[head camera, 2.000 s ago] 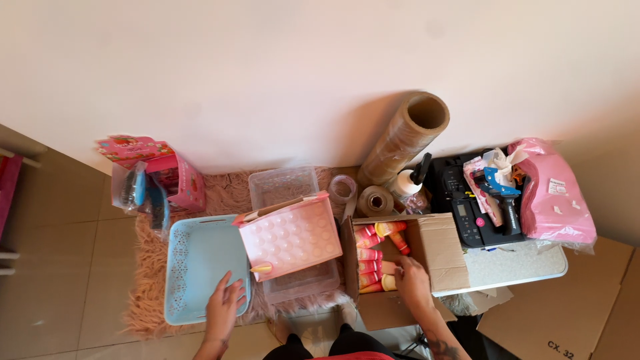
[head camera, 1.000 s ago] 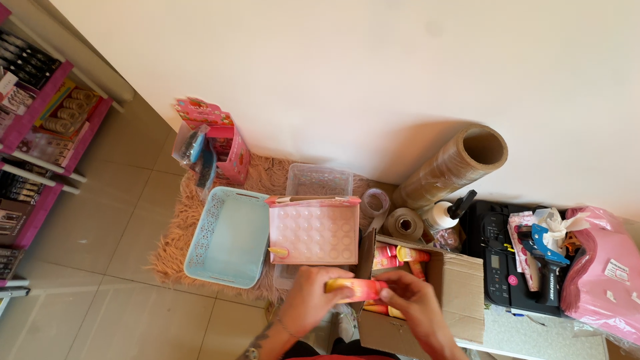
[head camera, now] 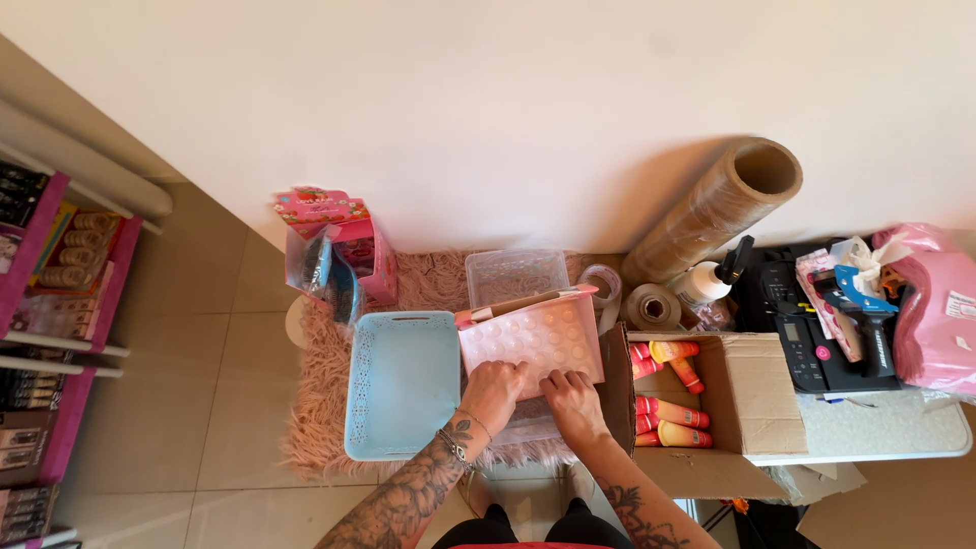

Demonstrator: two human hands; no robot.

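Both of my hands are at the near edge of a pink display box with a tray of round hollows (head camera: 534, 335). My left hand (head camera: 492, 393) has its fingers bent over the near edge, and my right hand (head camera: 573, 404) rests with curled fingers at the near right part. Whether either hand grips the tray, or a small item under the fingers, is hidden. A light blue plastic basket (head camera: 404, 385) stands left of the box. On the right, an open cardboard box (head camera: 751, 381) holds several red and yellow tubes (head camera: 682, 412).
Clear plastic baskets (head camera: 515, 267) lie behind and under the pink box on a pink fluffy rug. Behind stand a large wrap roll (head camera: 709, 213), tape rolls (head camera: 650, 305) and a spray bottle (head camera: 701, 284). A black printer (head camera: 789, 343) bears a blue tape dispenser (head camera: 858, 297). Shelves stand far left.
My hands have moved from near the cardboard box to the pink box. A second ago they held a red and yellow tube between them; it no longer shows there.
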